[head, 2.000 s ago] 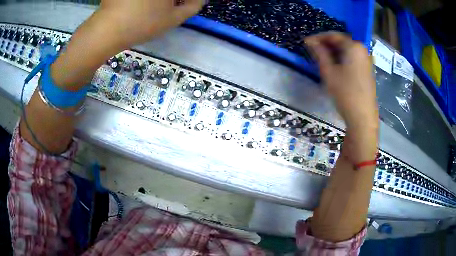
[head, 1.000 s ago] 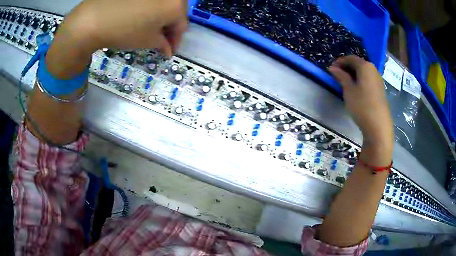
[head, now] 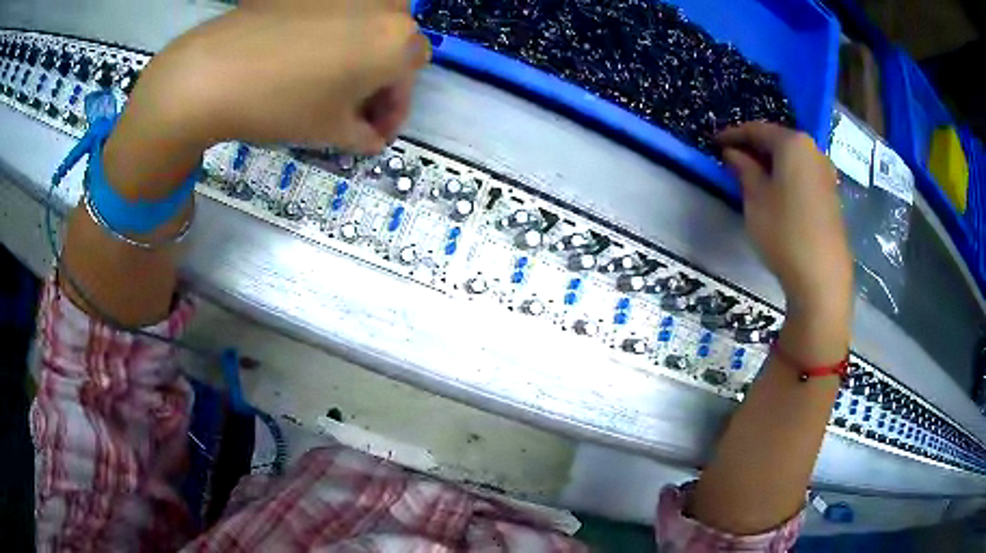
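Note:
A long row of circuit boards (head: 492, 254) runs across the view, with round dark capacitors (head: 463, 206) and blue parts on it. My left hand (head: 314, 81) is over the boards' far edge at the left, its fingers curled; whether it holds a part is hidden. My right hand (head: 784, 194) is at the near right rim of the blue bin (head: 692, 160), thumb and fingertips close together at the heap of small black components (head: 616, 65). I cannot tell whether a part is between its fingertips.
Metal rails (head: 357, 297) lie on both sides of the boards. A clear plastic bag with white labels (head: 870, 205) is right of the bin. Another blue bin with a yellow item (head: 948, 167) is at the far right. A blue strap (head: 141, 200) with a cord is on my left wrist.
Over the last second, the boards show slightly further right and lower in view. My left hand has shifted slightly down. My right hand stays at the bin's rim, where it moved from further left.

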